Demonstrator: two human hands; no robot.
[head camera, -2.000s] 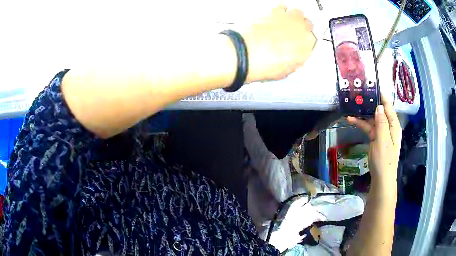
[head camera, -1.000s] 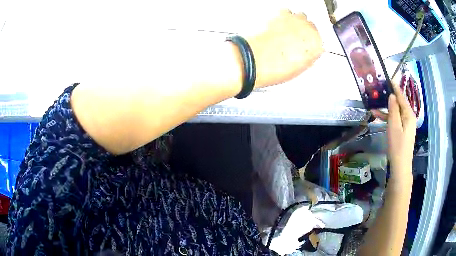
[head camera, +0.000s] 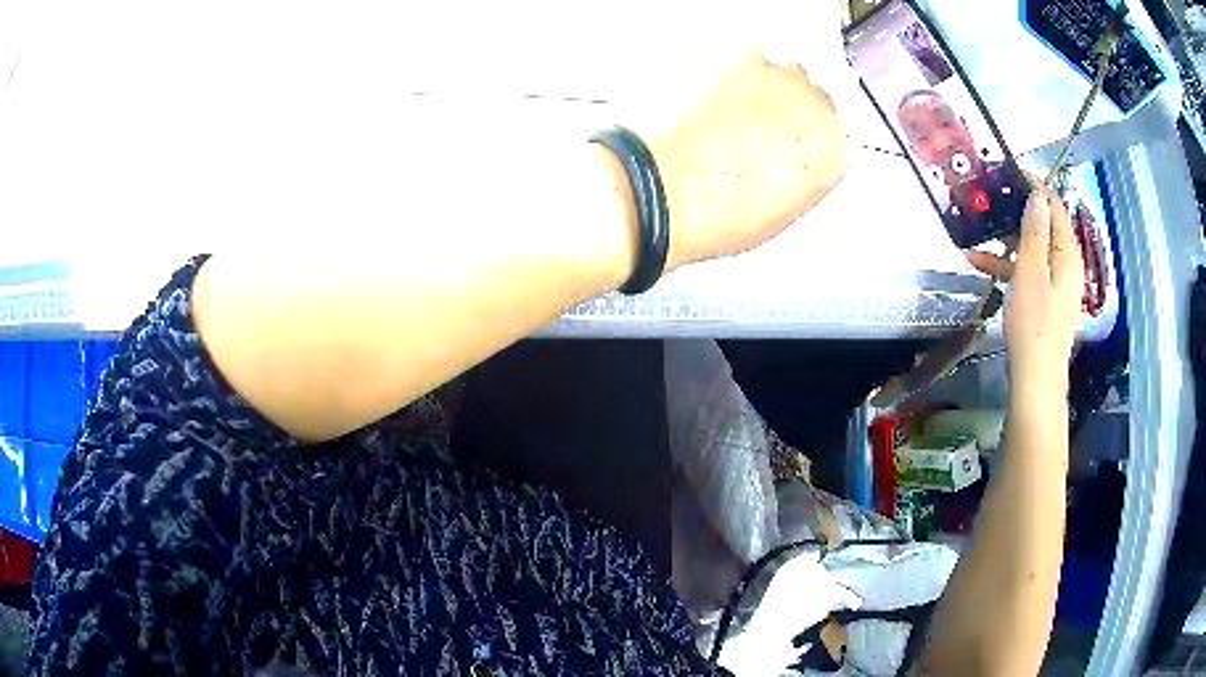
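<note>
A smartphone with a lit call screen and a red button is at the upper right, tilted, its top towards the upper left. My right hand grips its lower end by the edge. My left hand lies over the white table, back up, with a dark bracelet at the wrist. Its fingers are turned away and overexposed, so I cannot tell whether it holds anything. Any white cloth there merges with the white table.
A black control panel is at the top right with a tan cord hanging over it. A green and white box and white fabric are below the table. A blue crate is at the left.
The phone has tilted from near upright, shifted right, then moved slightly up and left with my right hand. My left forearm sits slightly lower in view.
</note>
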